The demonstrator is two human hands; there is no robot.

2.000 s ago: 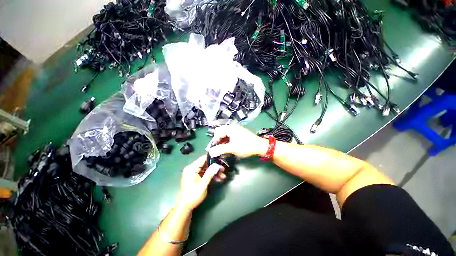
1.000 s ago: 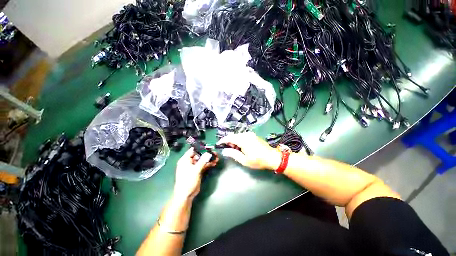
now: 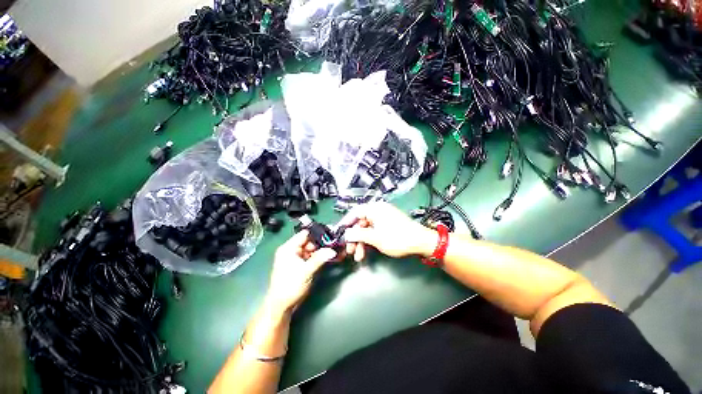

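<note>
My left hand (image 3: 296,265) and my right hand (image 3: 385,231) meet over the near part of the green bench. Between them they hold a small black housing piece (image 3: 323,235) with fine coloured wires showing at it. A small silvery tip sticks out at its upper left end. My left fingers grip the piece from the left and below. My right fingers pinch its right side, where black cable shows. The fingers hide much of the piece, and I cannot tell whether it is closed.
A clear bag (image 3: 158,188) of black shells lies left, beside a whitish bag (image 3: 323,115). Loose shells (image 3: 289,202) lie before them. Cable piles stand at upper right (image 3: 516,92), upper left (image 3: 223,50) and lower left (image 3: 96,308). A blue stool (image 3: 666,223) is at right.
My hands were apart a second ago, and now my right fingers are on the piece in my left hand. Coloured wires now show at it. The view shifted after the earliest frame.
</note>
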